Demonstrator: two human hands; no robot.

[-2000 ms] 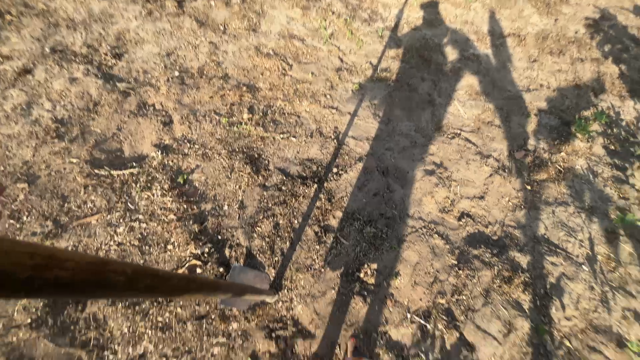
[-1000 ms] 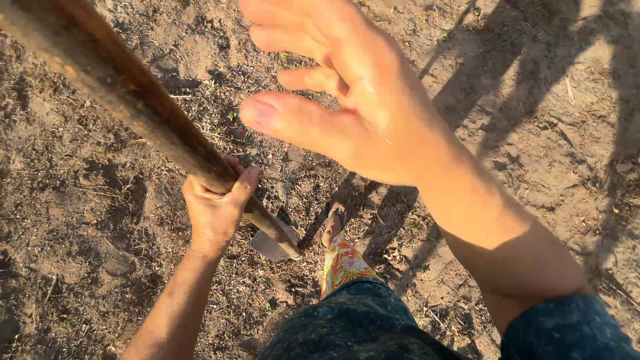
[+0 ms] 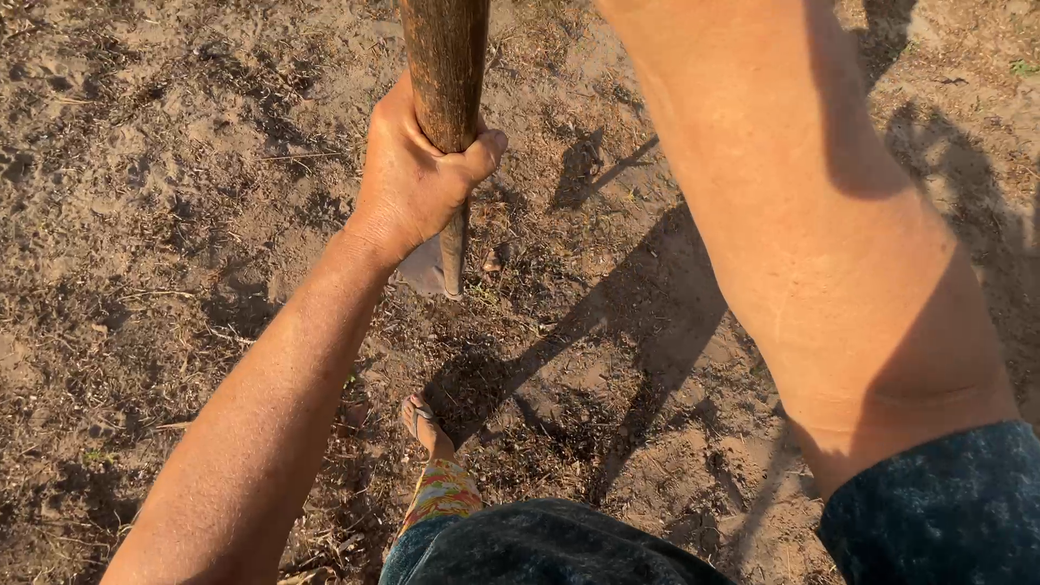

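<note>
My left hand is closed around the wooden handle of a long tool, probably a hoe, which stands nearly upright at the top centre. Below the hand the handle's lower end meets a flat grey metal blade at the ground, partly hidden by my wrist and the handle. My right forearm reaches up past the top edge on the right, so my right hand is out of the frame.
Dry, bare soil with bits of straw and small weeds lies all around. My foot in a flip-flop stands below the blade. Shadows fall across the ground at the centre and right.
My right hand, raised with fingers apart a second ago, has moved up out of view. The handle, slanted from the upper left before, now stands nearly upright in my left hand.
</note>
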